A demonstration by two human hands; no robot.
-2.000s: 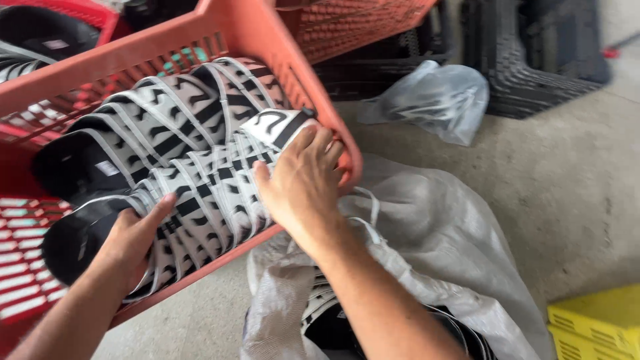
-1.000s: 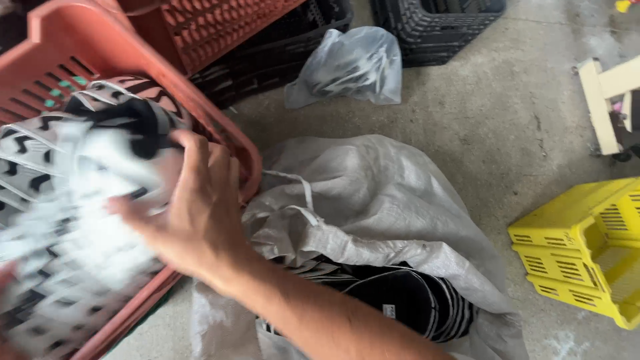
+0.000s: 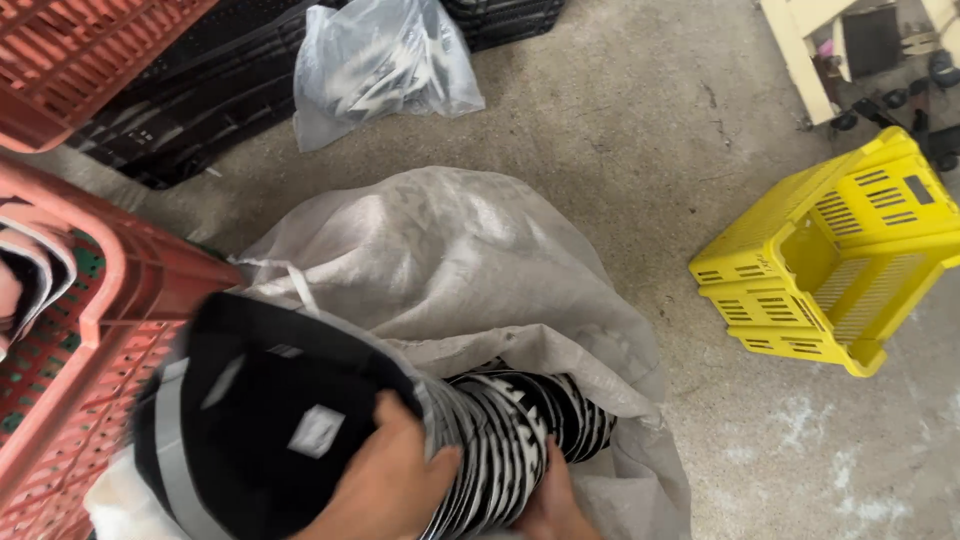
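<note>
A nested stack of black-and-white patterned fabric pieces (image 3: 495, 442) lies across the mouth of a whitish woven sack (image 3: 465, 240). Its near end shows a blurred black lining (image 3: 255, 420) with a white label. My left hand (image 3: 386, 469) grips the stack at the rim of this black piece, thumb on the outer side. My right hand (image 3: 553, 495) holds the underside of the stack farther along, its fingers partly hidden. More striped pieces (image 3: 581, 412) sit inside the sack, beyond my right hand.
A red plastic basket (image 3: 112, 292) with some pieces stands at the left, another red basket (image 3: 82, 52) above it. Black crates (image 3: 217, 82) and a clear plastic bag (image 3: 390, 67) lie behind. Yellow crates (image 3: 780, 300) and a cream frame (image 3: 802, 60) are at the right.
Both hands have moved from the red basket to the sack's mouth, with a stack of patterned pieces between them. Two seconds ago they held pieces in the basket. The view has swung right.
</note>
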